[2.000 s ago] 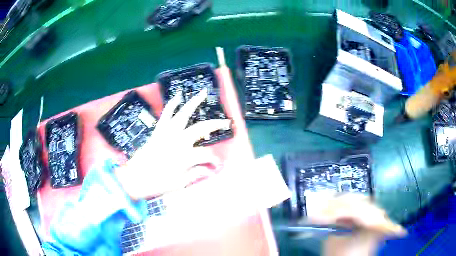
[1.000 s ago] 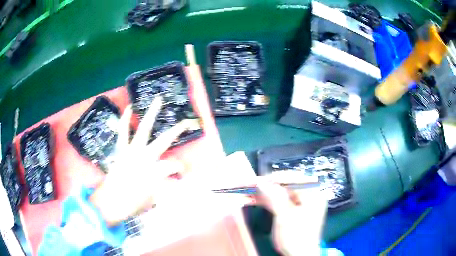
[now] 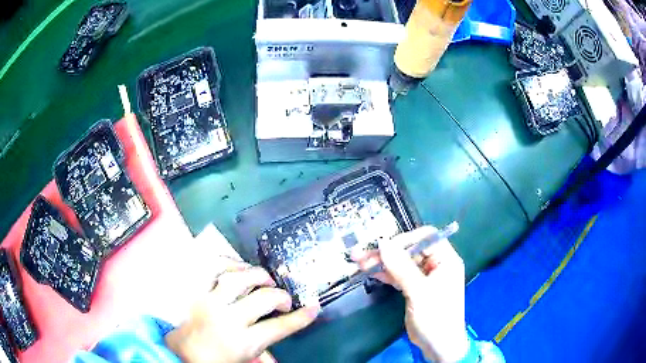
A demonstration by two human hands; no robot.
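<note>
A circuit board [image 3: 333, 230] lies in a black housing [image 3: 386, 186] on a dark grey fixture [image 3: 248, 216] in front of me. My right hand [image 3: 425, 283] holds thin tweezers [image 3: 432, 239] like a pen, tips slanting down left to the board's near left edge. My left hand [image 3: 248, 312] rests at the housing's near left corner, fingertips close to the tweezer tips. Whether it holds anything small cannot be seen. A pale card [image 3: 205, 259] lies partly under my left hand.
A screw feeder [image 3: 326, 106] stands behind the fixture, an orange screwdriver [image 3: 428, 42] at its right. Other units lie on the pink mat [image 3: 159, 234] and beside it. Fan-grille boxes [image 3: 588, 42] and a blue bin [image 3: 489, 25] are at the back right. Dark specks dot the bench.
The view has swung right. My left hand has moved from above the mat units to the housing's near corner. The tweezers have turned from nearly level to pointing down left at the board.
</note>
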